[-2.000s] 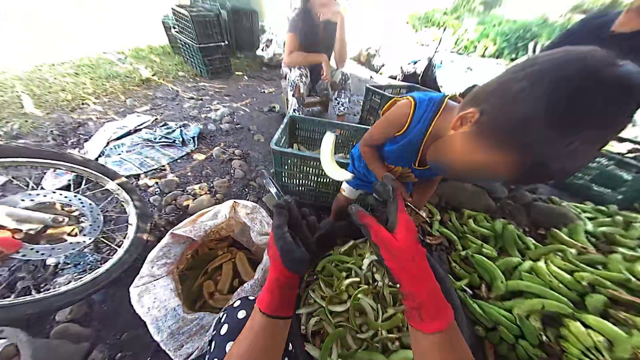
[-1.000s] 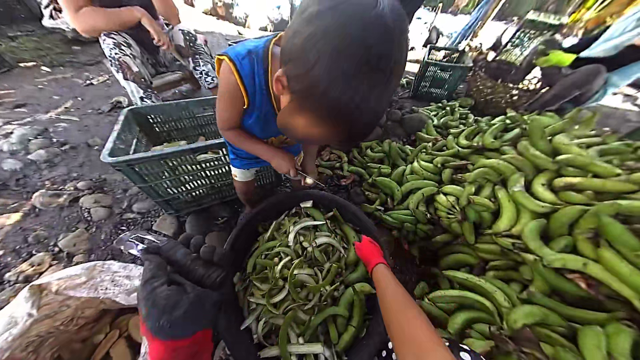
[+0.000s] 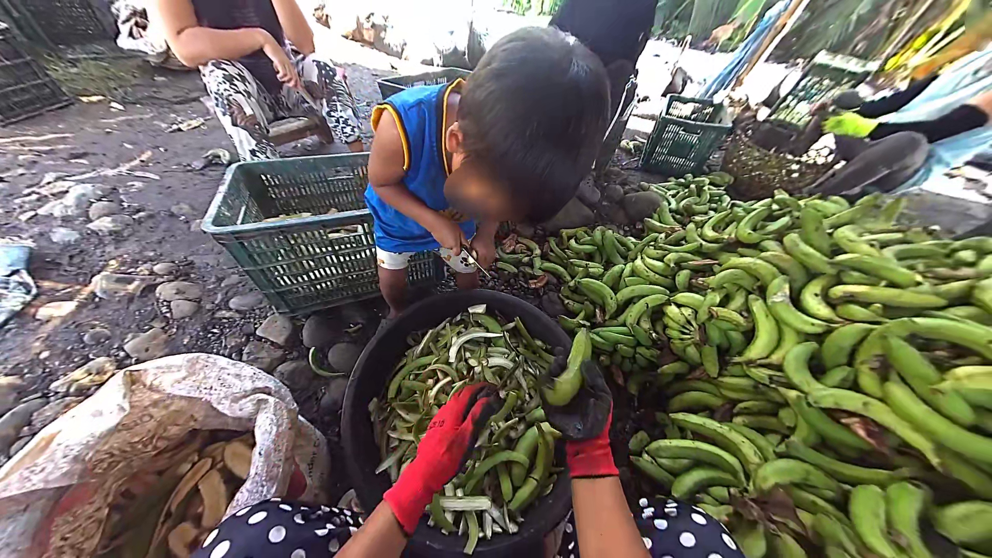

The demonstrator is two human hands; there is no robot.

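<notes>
My right hand [image 3: 580, 411], in a red and black glove, holds a green banana [image 3: 571, 370] over the right rim of a round black tub [image 3: 358, 395]. Green peel strips [image 3: 457, 364] and some green bananas lie in the tub. My left hand [image 3: 453, 438], gloved alike, is above the peels with its fingers curled; whether it holds anything cannot be told. Beyond the tub stands a small person in a blue top [image 3: 415, 139], holding a thin metal tool [image 3: 474, 262]. A large pile of green bananas [image 3: 744, 310] lies to the right.
A green plastic crate [image 3: 310, 263] stands behind the tub's left side. An open white woven sack [image 3: 263, 411] with peels is at lower left. Stones [image 3: 182, 291] cover parts of the dark ground. A seated person [image 3: 248, 77] is at the back left; a gloved co-worker's hand [image 3: 850, 124] shows at far right.
My right hand, over the tub's right part a second ago, now has a green banana in it. My left hand has moved from outside the tub's left rim to over the peels.
</notes>
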